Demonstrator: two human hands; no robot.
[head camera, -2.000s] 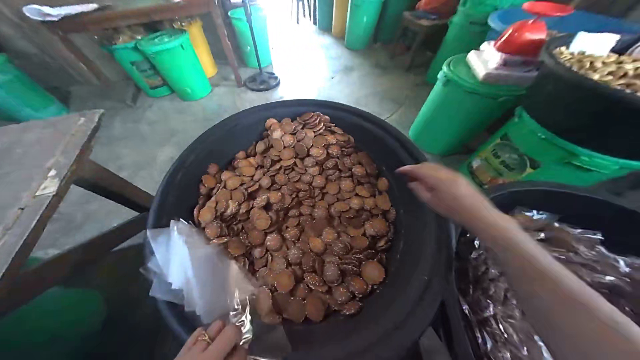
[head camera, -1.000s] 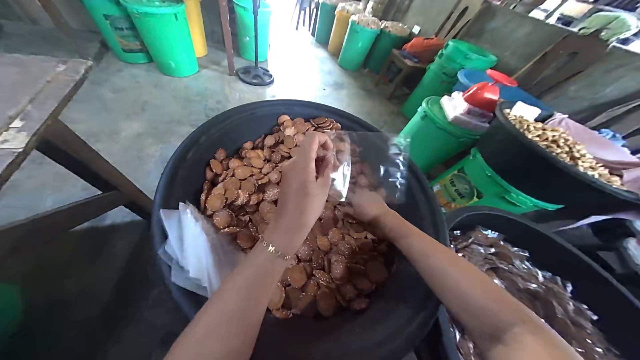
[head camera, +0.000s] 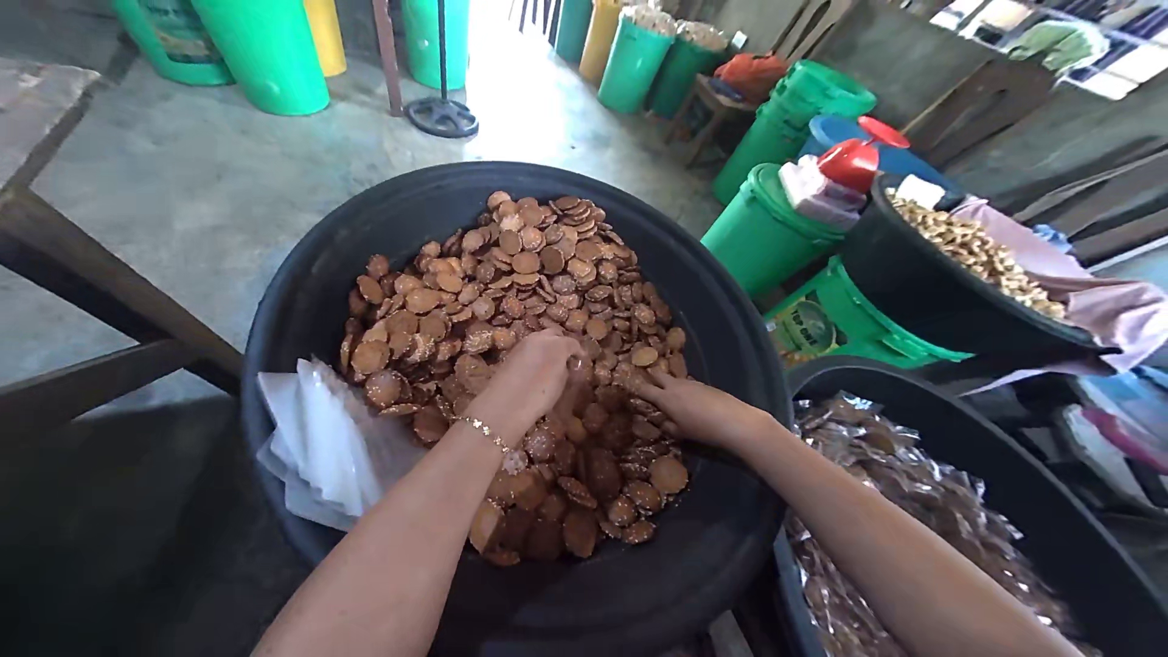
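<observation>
Many round brown cookies (head camera: 525, 274) fill a large black tub (head camera: 301, 274) in front of me. My left hand (head camera: 538, 360), with a bracelet at its wrist, is over the middle of the pile, its fingers closed on a clear plastic bag (head camera: 577, 370) that is hard to make out against the cookies. Just to its right, my right hand (head camera: 689, 406) reaches into the pile with its fingertips among the cookies; whether it grasps any is hidden. A stack of clear plastic bags (head camera: 328, 447) lies at the tub's left inner side.
A second black tub (head camera: 958, 420) with filled clear packets (head camera: 894, 474) stands at lower right. Behind it are a black tub of light brown pieces (head camera: 981, 251), green buckets (head camera: 762, 228) and a red scoop (head camera: 850, 164). A wooden table (head camera: 36, 109) stands at left.
My left hand has gone from beside the bag stack to the middle of the pile. The clear bag, held up above the cookies a second ago, is now down among them. My right hand is lower, at the cookies.
</observation>
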